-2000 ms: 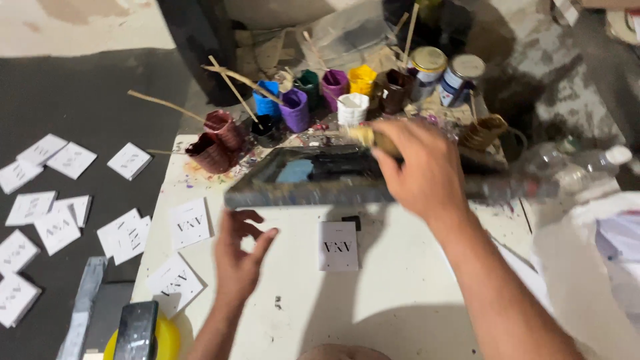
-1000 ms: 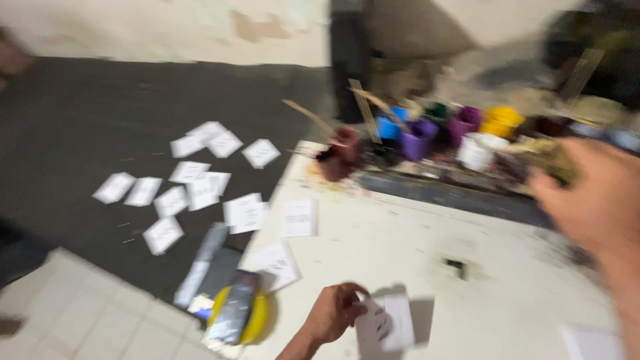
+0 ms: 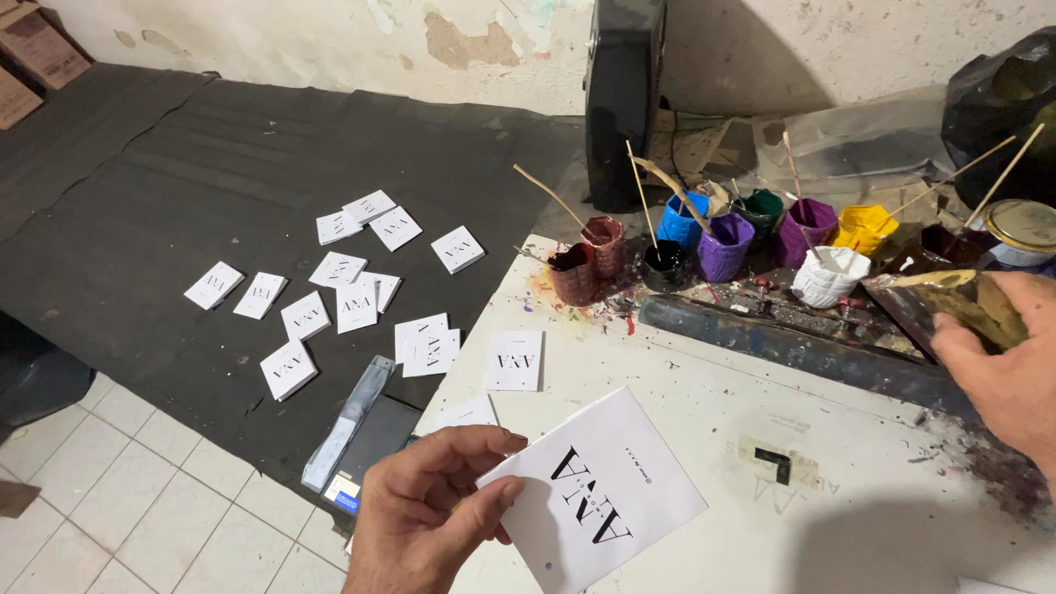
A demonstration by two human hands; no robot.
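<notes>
My left hand [image 3: 445, 503] pinches a white printed card [image 3: 594, 495] by its edge, between thumb and fingers, above the white tabletop [image 3: 701, 412]. At the right edge, my right hand [image 3: 1002, 355] grips a squeegee [image 3: 949, 309] stained with dark and yellowish ink, over a dark screen-printing frame [image 3: 792, 359]. A black L-shaped mark [image 3: 773, 464] lies on the tabletop between the hands. Another printed card [image 3: 515, 360] lies flat near the table's left edge, with one more partly behind my left hand.
Ink cups, among them a purple one [image 3: 724, 247] and a white one [image 3: 829, 276], hold sticks behind the frame. Several printed cards [image 3: 356, 304] lie scattered on the black sheet [image 3: 206, 181] at left. A grey metallic strip [image 3: 348, 425] lies by the table corner.
My left hand, empty at first, has taken the card that lay on the table and lifted it. The frame has been lowered from its raised position. The view has swung left.
</notes>
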